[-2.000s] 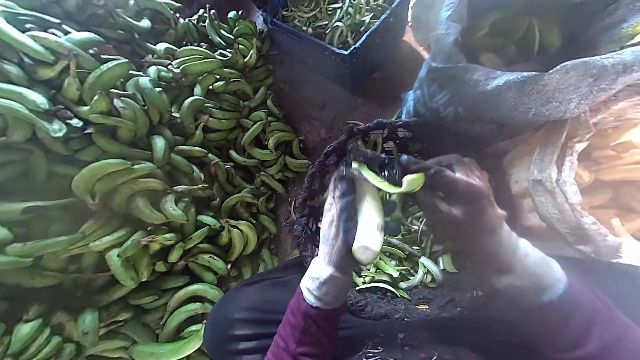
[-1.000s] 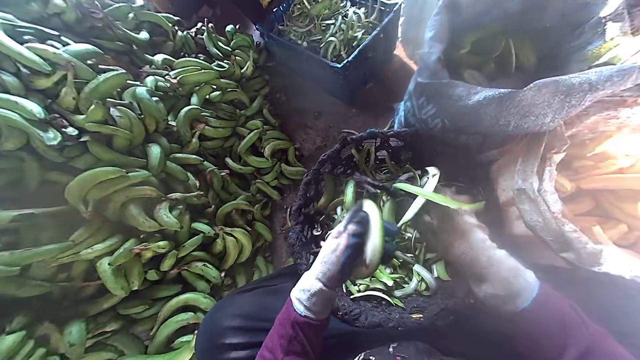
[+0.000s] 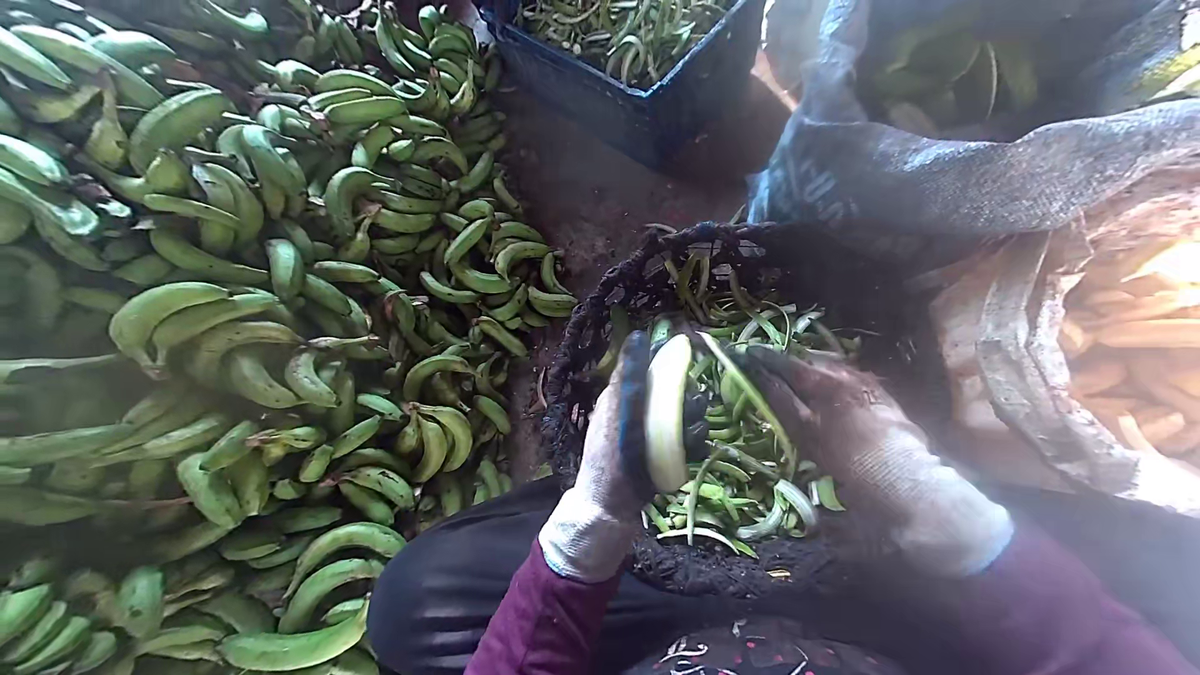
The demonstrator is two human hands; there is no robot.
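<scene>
My left hand (image 3: 614, 450), in a stained white glove with dark fingers, is closed around a partly peeled green plantain (image 3: 667, 412). The plantain stands roughly upright, its pale flesh facing me. Just to its right, my gloved right hand (image 3: 825, 403) is blurred, its dark fingertips near the top of a long strip of green peel (image 3: 750, 389); whether it grips the strip or holds a tool cannot be made out. Both hands are over a dark woven basket (image 3: 600, 328) between my legs, which holds many green peel strips (image 3: 741, 487).
A large heap of green plantains (image 3: 234, 328) covers the left side. A blue plastic crate (image 3: 647, 112) of peels stands at the top. To the right are a grey sack (image 3: 956, 178) with green pieces inside and a pale sack (image 3: 1022, 366) holding peeled plantains (image 3: 1125, 347).
One second ago two peel strips hung near my right hand, farther right; now one strip lies close beside the plantain. My right hand has moved left, nearer to my left hand.
</scene>
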